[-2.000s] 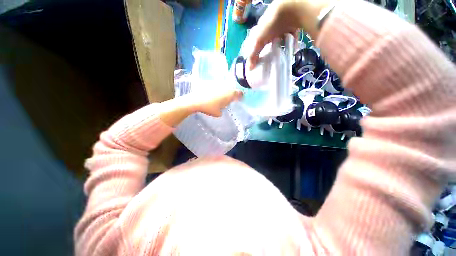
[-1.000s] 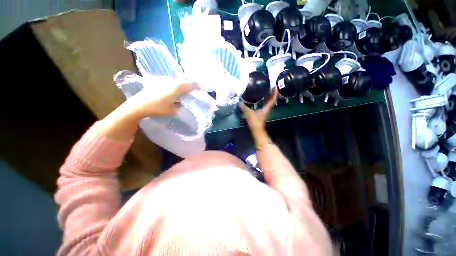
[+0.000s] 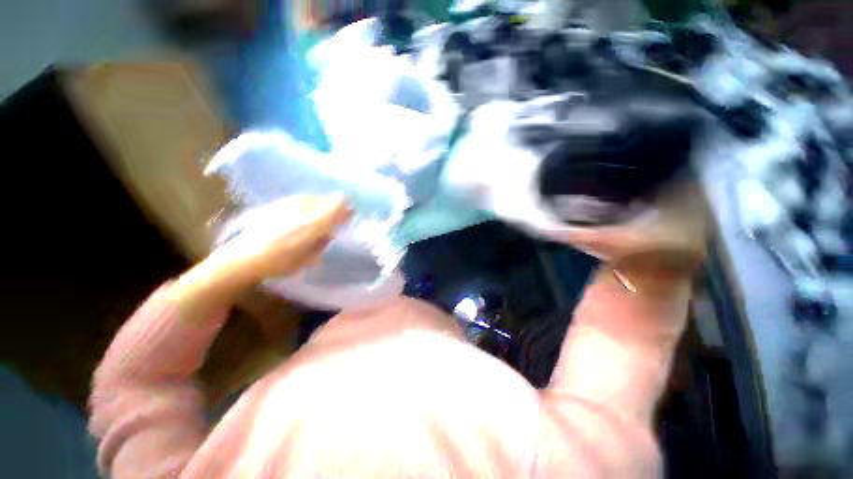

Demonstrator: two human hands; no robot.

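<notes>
My left hand (image 3: pixel 281 234) is shut on a clear plastic tray (image 3: pixel 346 271), with its shell spreading around and below my fingers. My right hand (image 3: pixel 645 229) is raised over the bench and holds a white and black dome camera (image 3: pixel 599 168) from below and the side, close to my head. The camera is strongly blurred. More clear plastic packaging (image 3: pixel 379 103) stands at the left end of the green mat (image 3: pixel 449 213), beyond my left hand. Whether a camera lies in it cannot be told.
A large open brown carton (image 3: pixel 140 131) is at my left. Several blurred cameras (image 3: pixel 477 56) stand on the mat behind the held one. More white and black units (image 3: pixel 795 150) lie on the white table (image 3: pixel 748 215) at the right.
My right hand has gone from empty beside the camera row to holding a camera, raised and further right. My left hand stays on the plastic tray, slightly lower.
</notes>
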